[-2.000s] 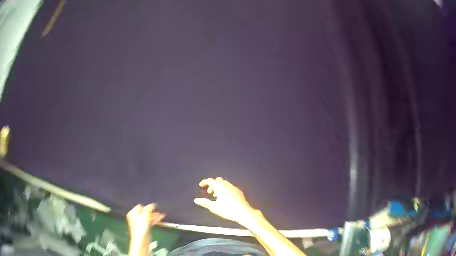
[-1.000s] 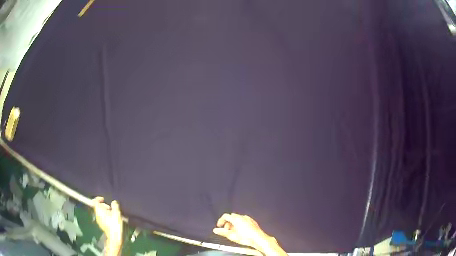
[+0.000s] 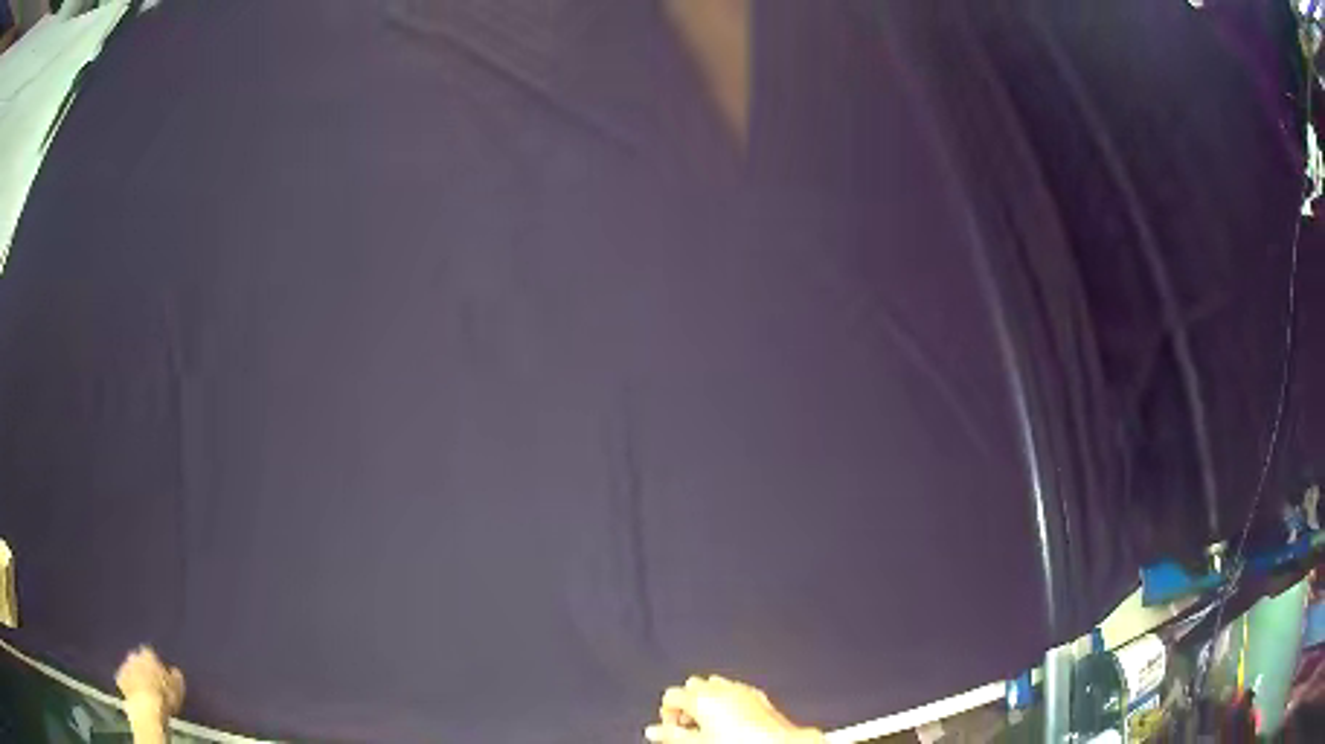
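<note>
Dark purple-navy cloth (image 3: 436,364) fills most of the view, nearly flat, with faint creases. My left hand (image 3: 150,683), small and blurred, is at the cloth's near edge at the lower left, fingers curled; whether it grips cannot be told. My right hand (image 3: 727,712) is at the near edge in the bottom middle, cut off by the frame, its fingers curled onto the cloth edge. A crease runs up from near it. Its fingertips are partly hidden.
A shiny rail line (image 3: 1029,451) and folds cross the right side. Blue fittings (image 3: 1177,581) stand at the lower right. A thin cord (image 3: 1286,349) hangs at the far right. A whitish sheet (image 3: 44,102) is at the upper left, a yellow block (image 3: 6,586) at the left rim. A blurred tan shape (image 3: 719,58) is at the top.
My left hand has moved left along the near edge, away from my right hand, which is lower in view. The view has shifted. A blurred tan shape now shows at the top middle.
</note>
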